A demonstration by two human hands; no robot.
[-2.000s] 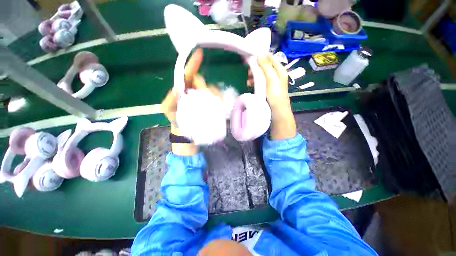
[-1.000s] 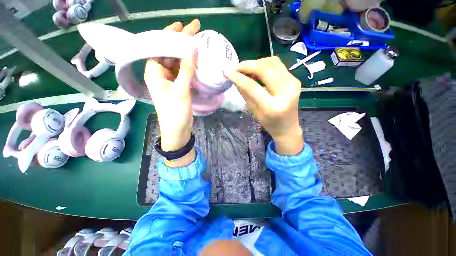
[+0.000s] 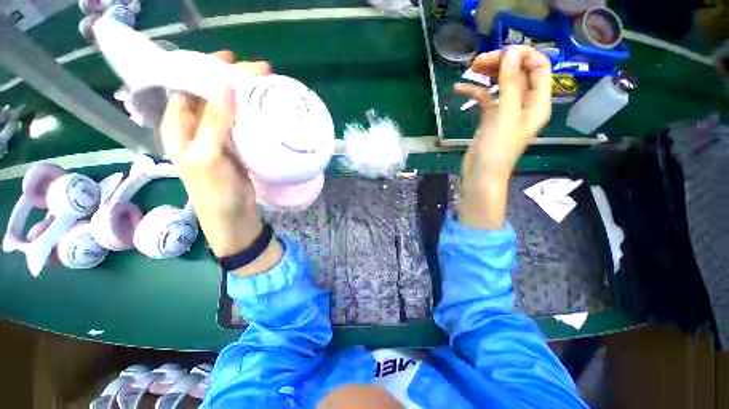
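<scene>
My left hand (image 3: 209, 160) grips a white and pale pink cat-ear headphone (image 3: 284, 128) by its band, above the left part of the dark grey mat (image 3: 352, 256). One white ear cup with a dark ring-shaped logo faces up, and its pink cushion shows below. The other cup is hidden. My right hand (image 3: 515, 100) is raised at the right, over the front of the blue parts basket (image 3: 551, 56). Its thumb and index fingertips are close together and other fingers stick out; whether it pinches something small cannot be told. It does not touch the headphone.
A crinkly white ball (image 3: 374, 148) lies by the pale rail. Several headphones (image 3: 164, 232) lie at the left. A whitish bottle (image 3: 599, 104) and a yellow-and-black box (image 3: 565, 86) stand near the basket. White scraps (image 3: 553, 197) lie on the right mat; dark grey sheets (image 3: 695, 208) are piled at far right.
My right hand has left the ear cup and moved right and up towards the basket. My left hand has moved the headphone left and down, uncovering the white ball.
</scene>
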